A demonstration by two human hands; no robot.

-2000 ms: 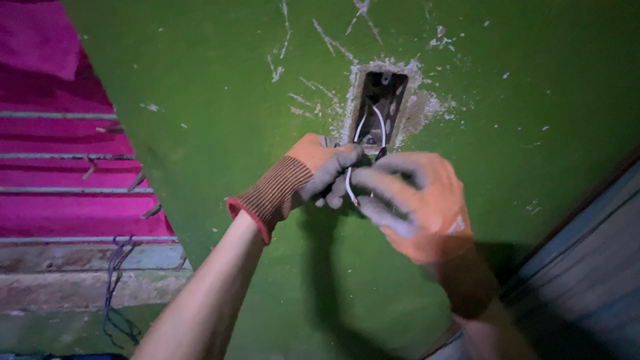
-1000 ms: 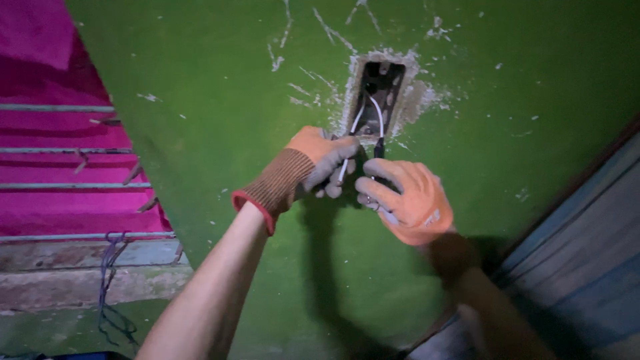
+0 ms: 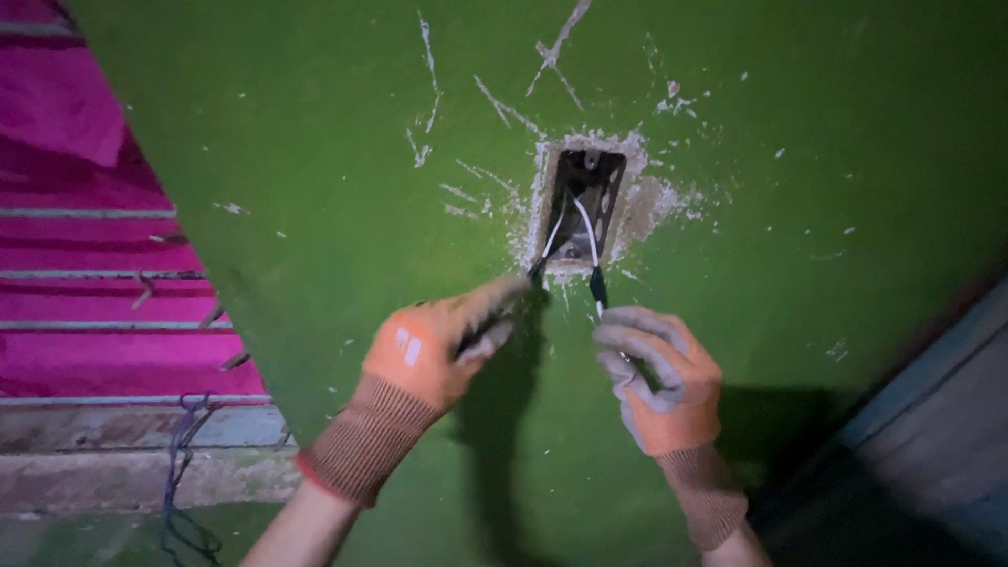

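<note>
An electrical wall box (image 3: 587, 205) is recessed in the green wall, with two white wires coming out of it. The left wire (image 3: 555, 228) runs down to a dark section at its lower edge, where the fingertips of my left hand (image 3: 441, 342), in an orange and grey work glove, pinch it. Dark tape or sleeve (image 3: 598, 285) covers part of the right wire (image 3: 587, 224) below the box. Under that, my right hand (image 3: 665, 374), gloved alike, holds the wire's lower white part between thumb and fingers. The wire ends are hidden by the gloves.
Chipped plaster (image 3: 646, 209) surrounds the box. At left is a window opening with metal bars (image 3: 102, 324) over pink cloth, and a dark cord (image 3: 177, 457) hangs from the lowest bar across the sill (image 3: 94, 480). Bluish boards (image 3: 937, 394) stand at the lower right.
My left hand has moved up to the left wire near the box's lower edge; before, it was lower. My right hand stays below the dark section of the right wire, its fingers rearranged.
</note>
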